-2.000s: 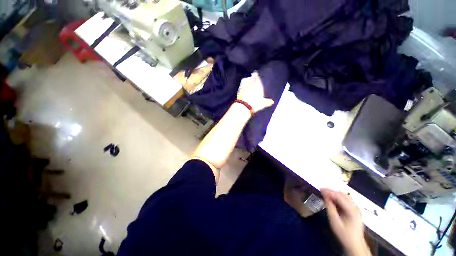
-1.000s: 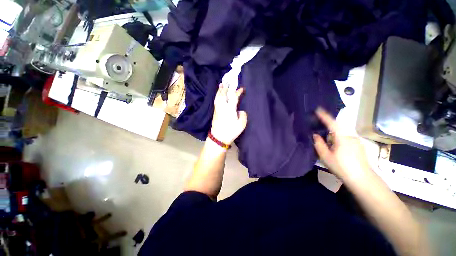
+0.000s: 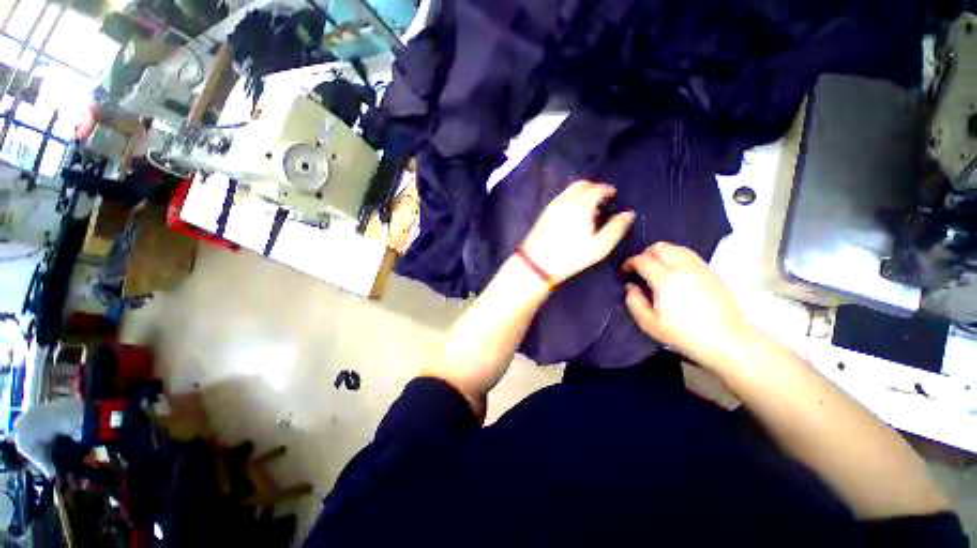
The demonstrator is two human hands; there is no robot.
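Observation:
A dark purple garment panel lies over the front edge of the white table, its rounded end hanging toward my body. My left hand rests on the panel, fingers bent, a red band at the wrist. My right hand is on the panel just right of it, with thumb and fingers close together at the cloth. Whether either hand pinches the fabric cannot be told. A large dark purple garment heap lies behind the panel.
The grey-topped machine stands at the right on the white table. A cream sewing machine stands on another table at the left. Dark scraps lie on the floor. A red-edged table and other workstations show at the far left.
Since the oldest frame, the panel has come onto the table front. Both hands have moved onto it and closer together. The view has turned, showing more of the room at left.

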